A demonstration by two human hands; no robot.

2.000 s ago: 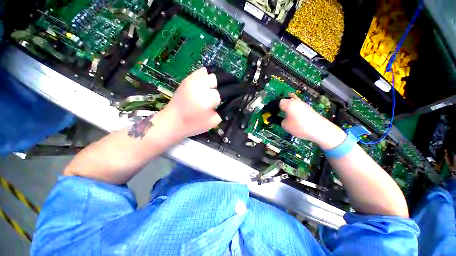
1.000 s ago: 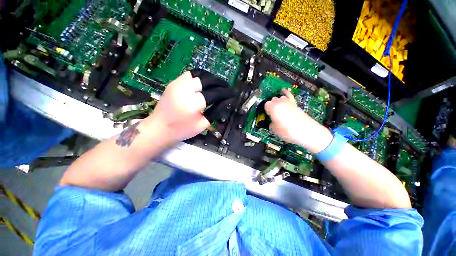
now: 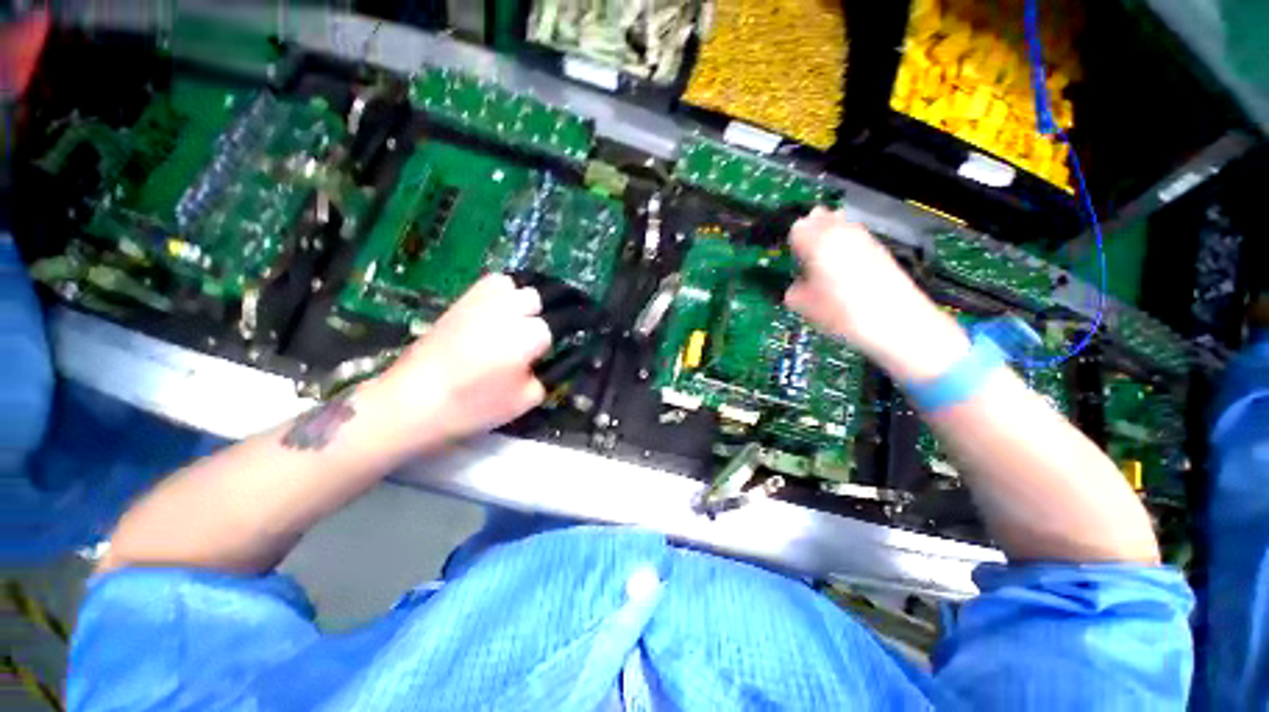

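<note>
My left hand (image 3: 480,355) is closed on a black piece (image 3: 568,334), low over the pallet between two green circuit boards. Its fingertips are hidden. My right hand (image 3: 852,285), fingers curled, is over the far edge of the right circuit board (image 3: 745,313). Something dark shows by its fingertips, but whether the hand holds it is unclear. A yellow block (image 3: 692,348) stands on the left part of that board. The left circuit board (image 3: 404,223) lies beyond my left hand.
Bins of pale pieces (image 3: 626,31), golden-yellow pieces (image 3: 770,63) and large yellow components (image 3: 974,84) stand beyond the line. Metal clamps (image 3: 745,480) project near the silver rail (image 3: 599,487). A blue cord (image 3: 1099,264) hangs by my right wrist. Blue-sleeved people are at both sides.
My right hand has moved from beside the yellow block to the board's far edge, uncovering the block. My left hand has shifted slightly left and lower in the picture, still with the black piece.
</note>
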